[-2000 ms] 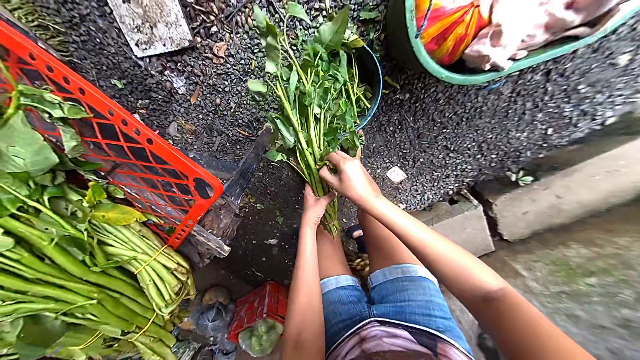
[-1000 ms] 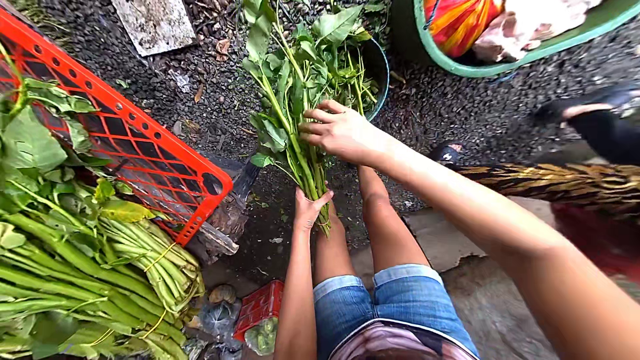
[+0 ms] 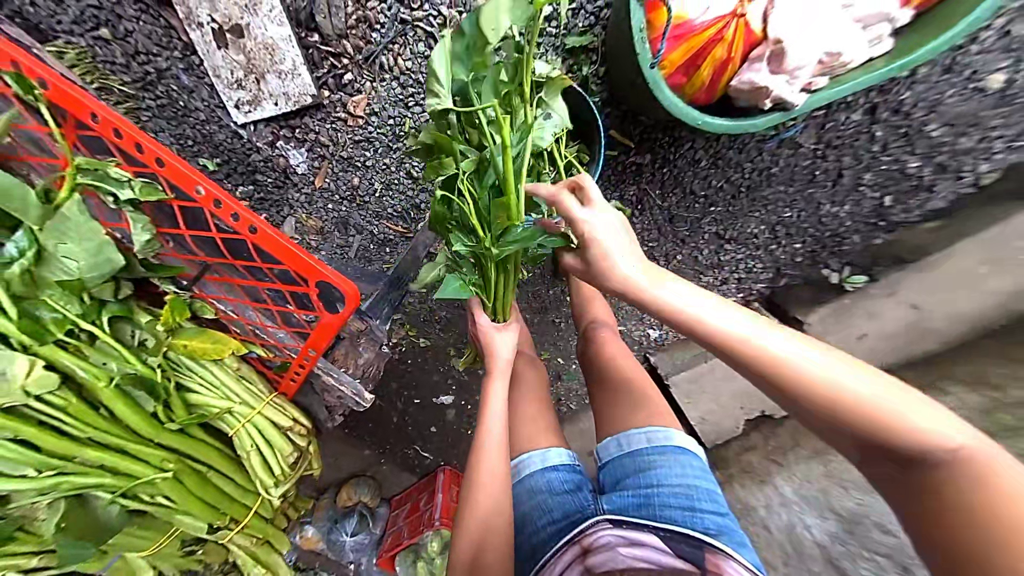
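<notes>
My left hand (image 3: 494,334) is closed around the lower stems of a bunch of leafy green stalks (image 3: 506,168), which stands leaves away from me in front of my knees. At the right side of the bunch, my right hand (image 3: 596,232) has its fingers bent among the leaves; whether they grip a stem is hard to tell. Behind the bunch, a dark tub with a blue rim (image 3: 596,132) is partly hidden, with more green stems over it. Tied bundles of green stalks (image 3: 120,416) lie at the left.
A red plastic crate (image 3: 232,216) stands at the left beside the bundles. At the top right is a green tub (image 3: 720,124) holding coloured bags. A stained board (image 3: 252,64) lies on the gravel. Near my shorts is a small red basket (image 3: 420,512); a concrete kerb (image 3: 904,296) runs at the right.
My right hand has moved from across the front of the bunch to its right side. The passing person's leg and patterned cloth at the right are out of view.
</notes>
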